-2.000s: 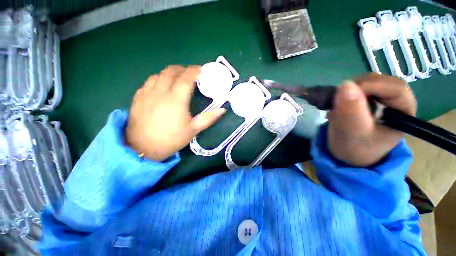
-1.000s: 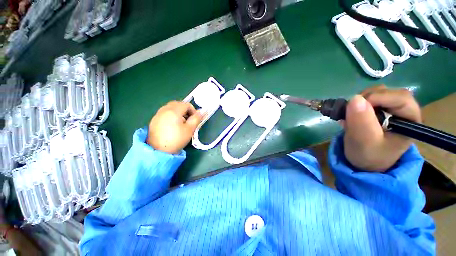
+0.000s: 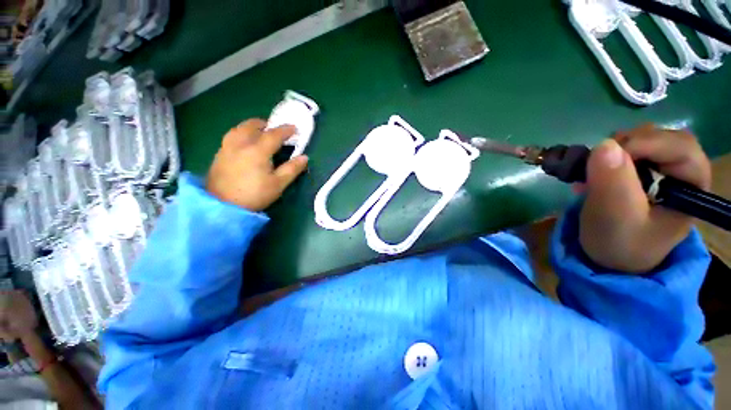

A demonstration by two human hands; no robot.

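Two white plastic housings (image 3: 390, 147) lie side by side on the green bench in front of me, loops towards me and slotted tabs away. My left hand (image 3: 255, 164) holds a third white housing (image 3: 292, 120) by its disc, left of and apart from the two; its loop is mostly hidden by the hand. My right hand (image 3: 637, 196) grips the black handle of the soldering iron (image 3: 566, 162). Its thin tip points left and ends close to the tab of the right housing; I cannot tell if it touches.
Stacked rows of white housings (image 3: 128, 140) stand at the left. More overlapping housings (image 3: 633, 64) lie at the top right, with a black cord (image 3: 681, 18) over them. A square metal pad (image 3: 446, 42) is at the top. Another person's arm (image 3: 48, 352) shows at the lower left edge.
My left hand has moved left, and the leftmost housing is now apart from the other two. The iron tip stays near the right housing's tab. The view has shifted.
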